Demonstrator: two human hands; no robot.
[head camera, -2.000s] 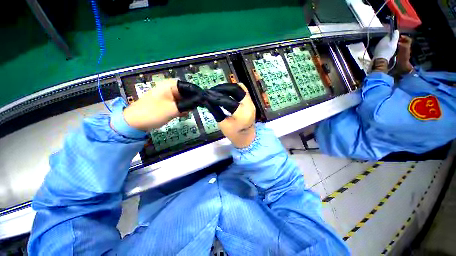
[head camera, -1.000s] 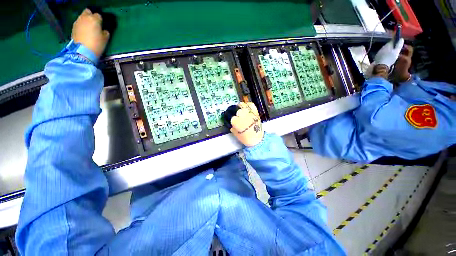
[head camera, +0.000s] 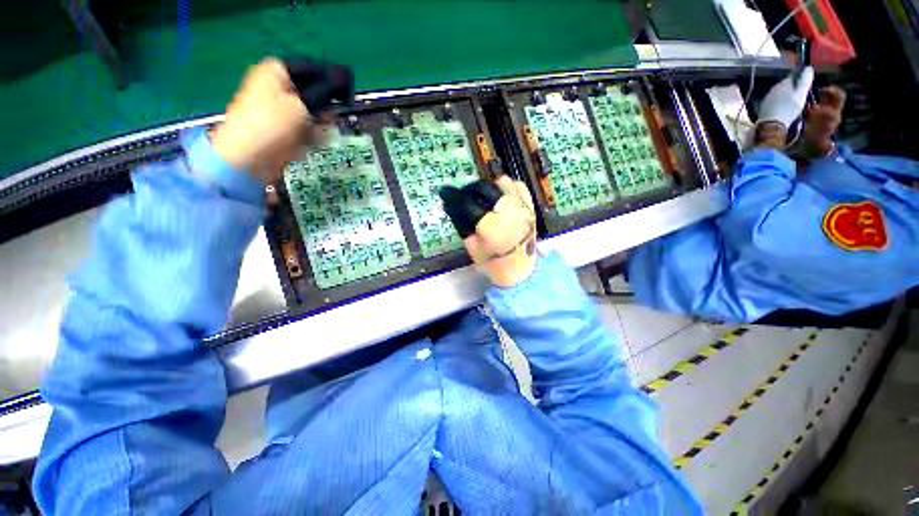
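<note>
Two pale green circuit board panels, left (head camera: 348, 217) and right (head camera: 428, 151), lie side by side in a black carrier (head camera: 378, 287) with orange-brown side blocks. My left hand (head camera: 277, 111), with black finger cots, is above the far left corner of the carrier, blurred, fingers bent. My right hand (head camera: 494, 222), also with black cots, is over the near right part of the carrier, fingers curled. Whether either hand holds a small part cannot be told.
A second carrier with two panels (head camera: 569, 156) lies to the right. The silver conveyor rail (head camera: 343, 333) runs nearest my body. A green bench (head camera: 484, 40) is behind. At right are a person's blue sleeve (head camera: 776, 242), a white-gloved hand (head camera: 786, 99) and a red bin (head camera: 821, 30).
My left hand went from over the panels to the bench, then came back right and nearer, above the carrier's far left corner. My right hand moved to the carrier's near right side, fingers curled.
</note>
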